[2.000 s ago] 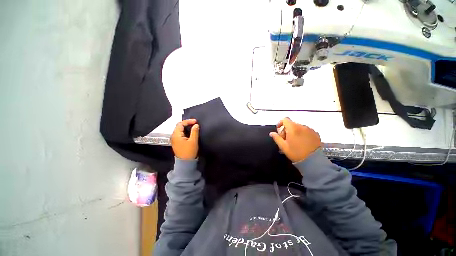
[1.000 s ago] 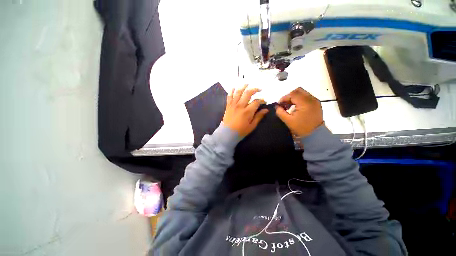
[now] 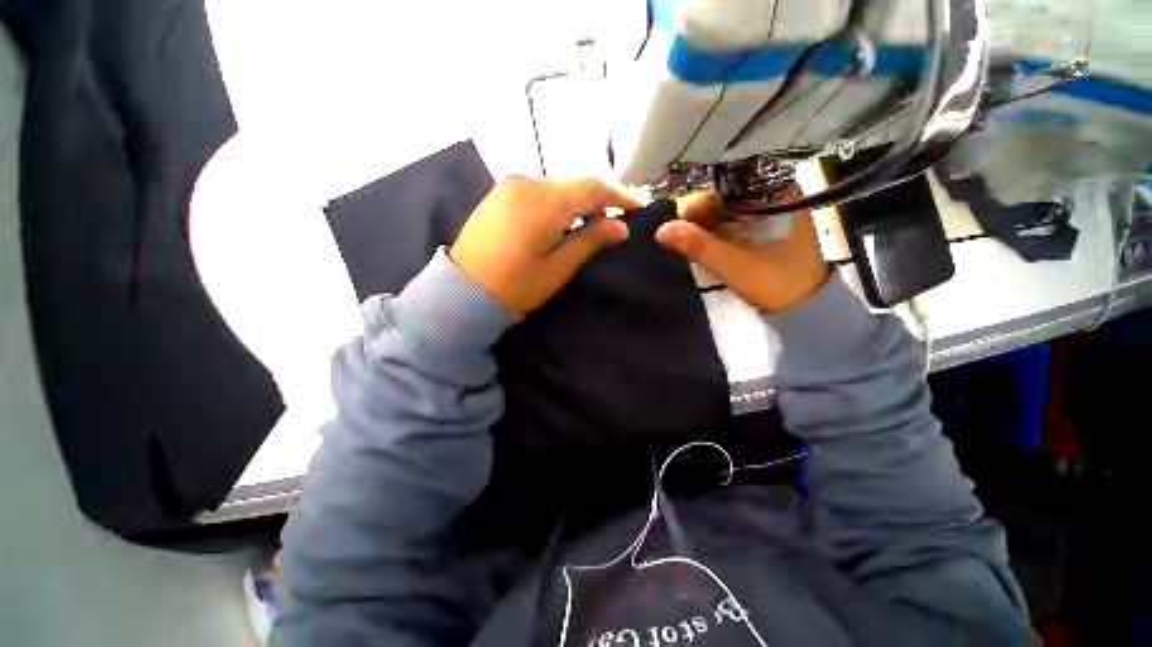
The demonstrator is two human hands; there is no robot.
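A black cloth panel (image 3: pixel 606 341) lies over the table's front edge and down into my lap, its far edge close to the needle area. My left hand (image 3: pixel 537 240) pinches the panel's far edge between thumb and fingers. My right hand (image 3: pixel 758 253) holds the same edge just right of it, its fingers partly hidden behind the machine head. The panel's pointed corner (image 3: pixel 411 209) lies on the white table left of my left hand. The sewing machine head (image 3: pixel 771 76) is above my hands. The needle and presser foot are blurred and cannot be made out clearly.
A large black garment piece (image 3: pixel 139 278) drapes over the table's left side. A black smartphone (image 3: pixel 900 253) with a white cable lies right of my right hand, beside a dark strap (image 3: pixel 1030 228). The table's front edge (image 3: pixel 1011 326) has a scale strip. A pale wall is at far left.
Both hands have moved forward with the panel's edge to the needle area. My left hand has moved closer to my right. The view has tilted and come nearer to the machine head.
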